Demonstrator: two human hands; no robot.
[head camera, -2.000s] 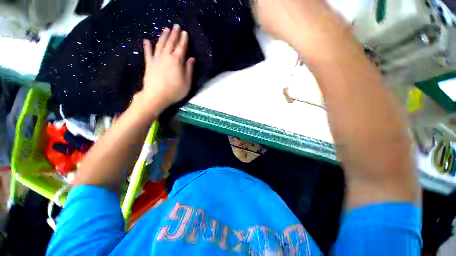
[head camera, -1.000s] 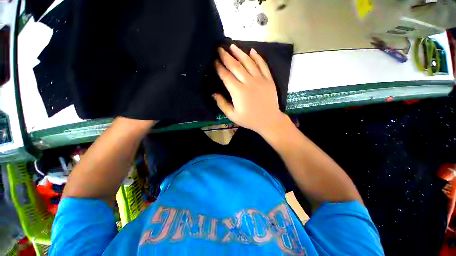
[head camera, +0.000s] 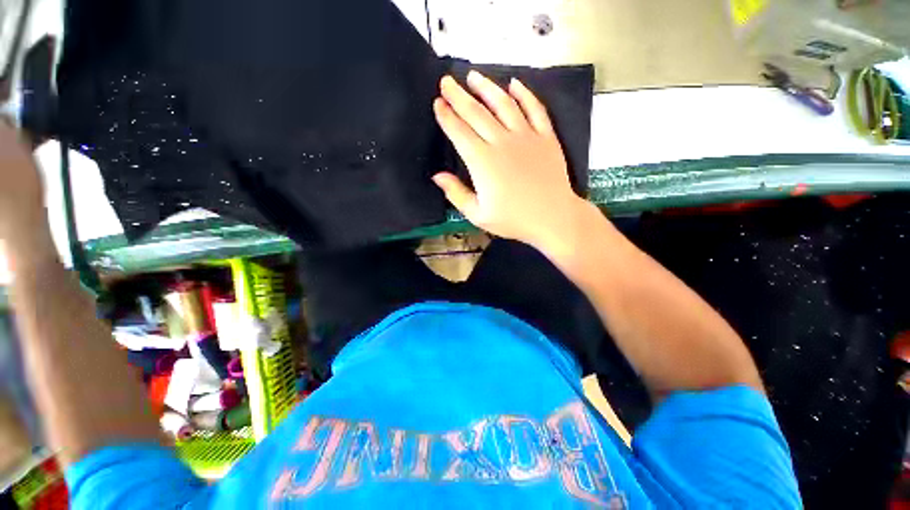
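Note:
A large black fabric panel (head camera: 259, 120) lies over the white table and hangs a little over its green front edge. A smaller black piece (head camera: 572, 110) with straight edges lies at its right. My right hand (head camera: 507, 149) lies flat on the black cloth where these meet, palm down, fingers spread. My left arm reaches up along the far left edge; my left hand (head camera: 12, 164) is blurred and cut off by the picture's edge, so its fingers and anything in it cannot be made out.
The beige machine bed (head camera: 679, 45) is at the upper right. Snips (head camera: 801, 90) and a yellow-green ring (head camera: 872, 106) lie right of it. A lime green basket (head camera: 261, 349) with spools stands below the table at left. Black fabric (head camera: 778, 319) hangs at right.
My left hand has come out from under the black panel and moved to the far left. My right hand went from out of view at the upper right to flat on the cloth, where it stays.

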